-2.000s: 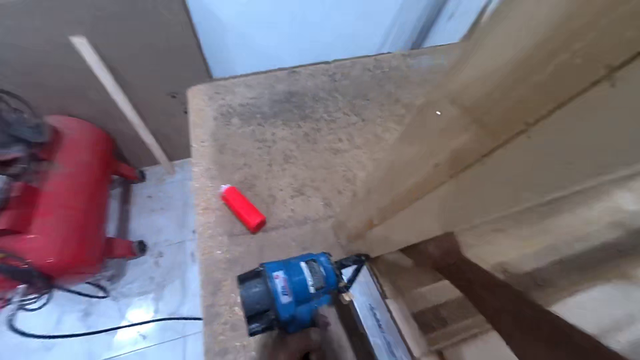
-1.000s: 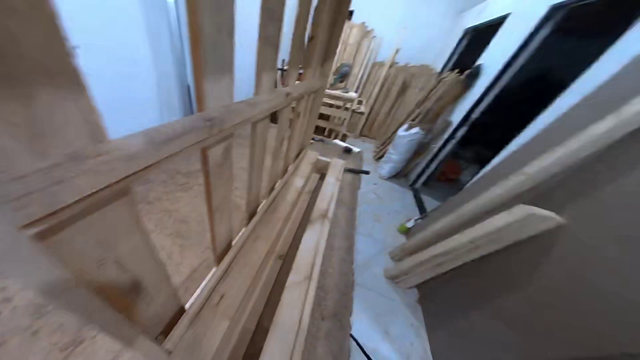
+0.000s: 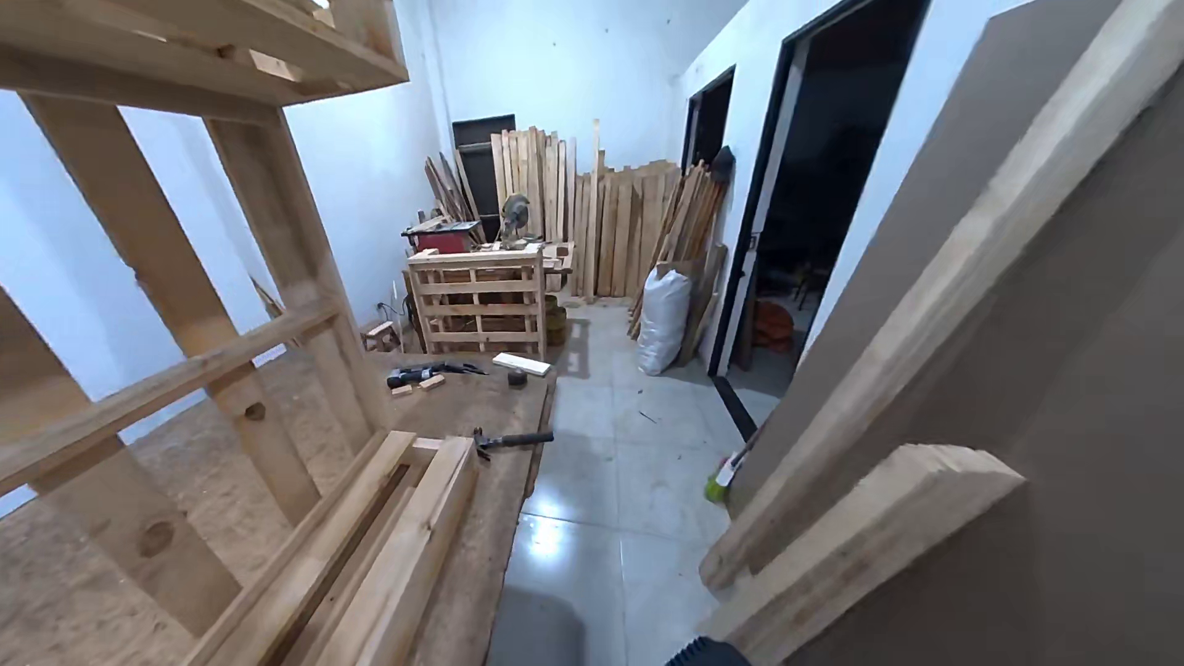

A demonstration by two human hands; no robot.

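Note:
Neither of my hands shows at this moment. A slatted wooden frame (image 3: 176, 370) stands on the workbench (image 3: 462, 601) at the left. Along the bench's near part lie joined wooden beams (image 3: 402, 555), with a narrow gap between them. Just past their far end rests a claw hammer (image 3: 513, 439), its dark handle reaching the right edge. Farther back are a dark power tool (image 3: 421, 374), small wood blocks (image 3: 432, 381), a pale wood offcut (image 3: 522, 363) and a small black object (image 3: 517, 377). A dark ribbed thing (image 3: 708, 652) shows at the bottom edge; I cannot tell what it is.
Wooden boards (image 3: 888, 351) lean against a brown panel (image 3: 1064, 388) on the right. A tiled floor (image 3: 592, 481) runs beside the bench. Beyond are a white sack (image 3: 664, 319), a slatted wooden frame (image 3: 476, 287), a miter saw (image 3: 515, 215) and upright planks (image 3: 620, 222). Doorways open at the right.
The view has swung from the bench corner with the red compressor toward the far end of the room. The hands, one at a blue power tool two seconds ago, are out of view.

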